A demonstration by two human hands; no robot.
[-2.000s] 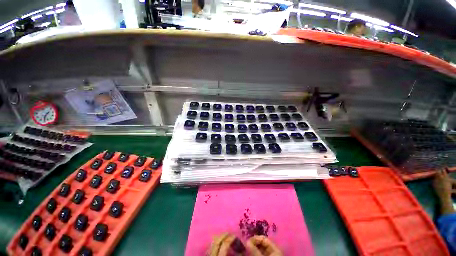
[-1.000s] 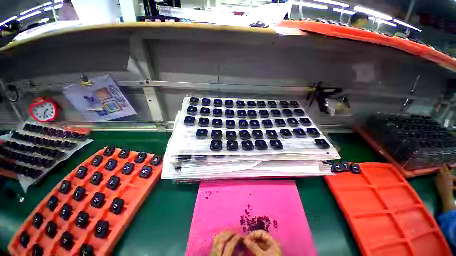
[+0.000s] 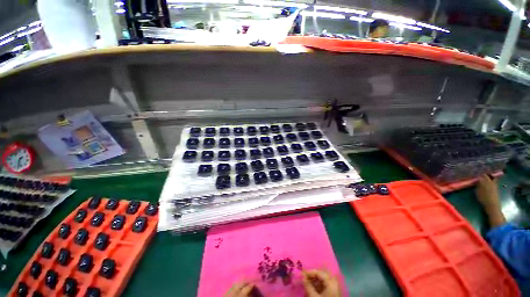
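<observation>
My left hand (image 3: pixel 240 289) is at the bottom edge over the pink mat (image 3: pixel 232 246), mostly cut off; a dark piece shows at its fingertips, too blurred to name surely. My right hand (image 3: pixel 321 283) is at the mat's lower right, beside the small loose parts (image 3: pixel 281 270), its fingers bent together; whether it holds a tiny part cannot be told. The loose parts lie in a dark patch between and above the hands, with a few more at the mat's upper left.
Behind the mat stands a stack of white blister trays (image 3: pixel 267 194) with black device housings in rows. A filled red tray (image 3: pixel 131 246) is left, a red compartment tray (image 3: pixel 407 232) right with a few housings at its corner. A person's arm (image 3: pixel 490 200) reaches in beside stacked clear trays (image 3: pixel 450 156).
The view has swung, so the bench items sit further left. My hands were close together before and are now apart, the right one beside the loose parts.
</observation>
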